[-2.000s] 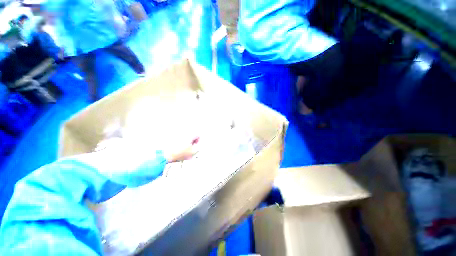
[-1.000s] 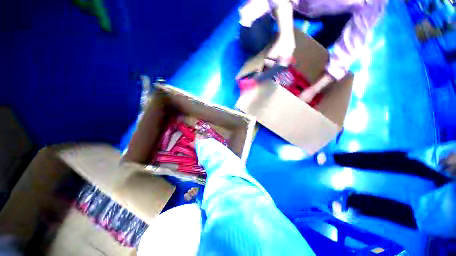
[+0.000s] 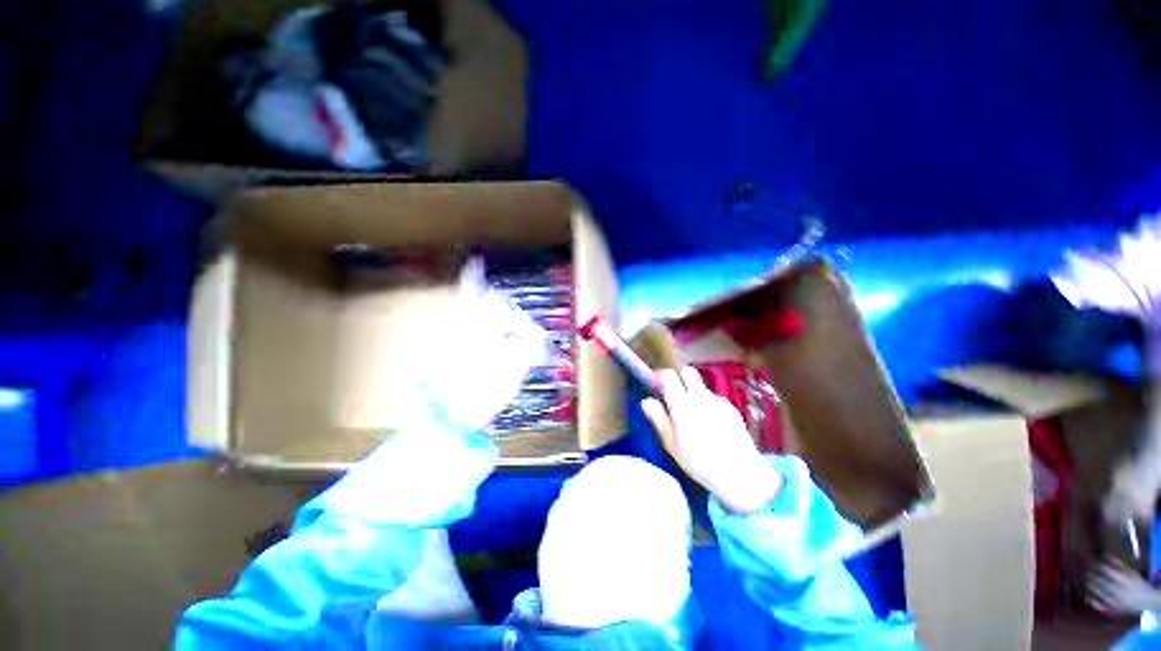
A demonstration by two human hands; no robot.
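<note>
A hand pump with a red end and a pale and dark tube lies in my right hand, tilted over the gap between two cartons. My left hand is over the packing carton; it is washed out white, so its fingers and any clear bag in it cannot be told apart. Bagged pumps, black with red ends, lie in rows at the carton's right side and back. The supply carton to the right holds loose red-ended pumps, partly behind my right hand.
A scrap carton with crumpled grey-black and white plastic stands beyond. A brown carton panel is at lower left. Another carton with red parts stands far right, beside a person's hand. A washed-out white rounded shape is at bottom centre.
The view has swung back over the packing carton. My right arm, reaching into the supply carton a second ago, is now out of it with a pump in hand. My left hand has come into view.
</note>
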